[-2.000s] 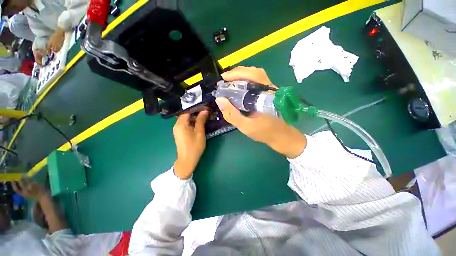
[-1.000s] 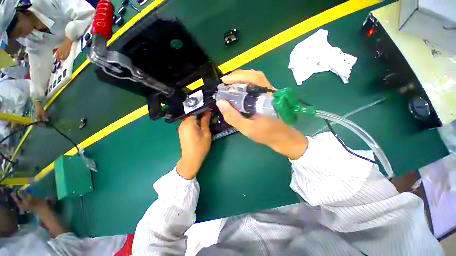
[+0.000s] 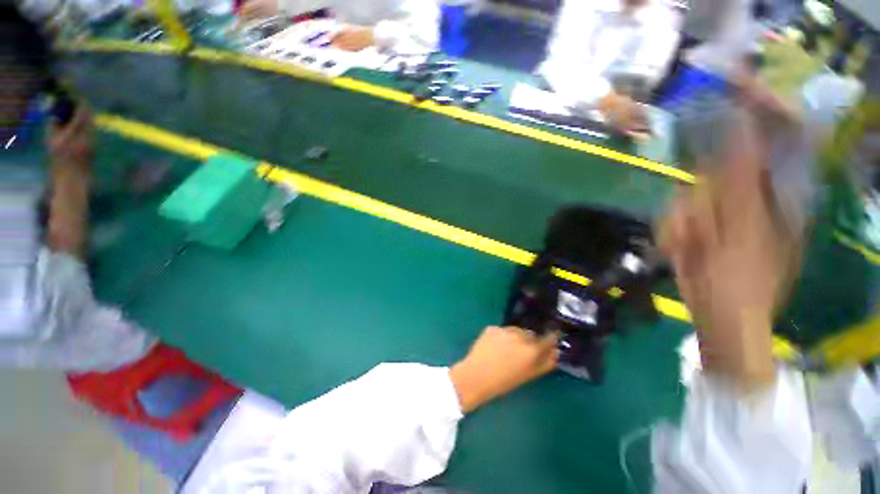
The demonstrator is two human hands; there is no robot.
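The black clamping fixture (image 3: 579,307) stands on the green bench right of centre, its white label facing up. My left hand (image 3: 507,362) is at the fixture's near left edge, thumb and fingertips close together against it; whether they pinch a part cannot be told. My right hand (image 3: 728,256) is raised right of the fixture, apart from it and strongly blurred. A blurred grey shape shows above its fingers; whether it is held is unclear. The dispensing syringe cannot be made out.
A green box (image 3: 217,201) stands at the left with a clear plastic scrap (image 3: 278,205) beside it. A yellow-edged green belt (image 3: 405,159) runs behind the fixture. Other workers sit beyond it, and one is at the left near a red frame (image 3: 154,386).
The view has swung left. My right hand has left the fixture and risen to the right; the syringe it held is no longer recognisable. My left hand remains at the fixture.
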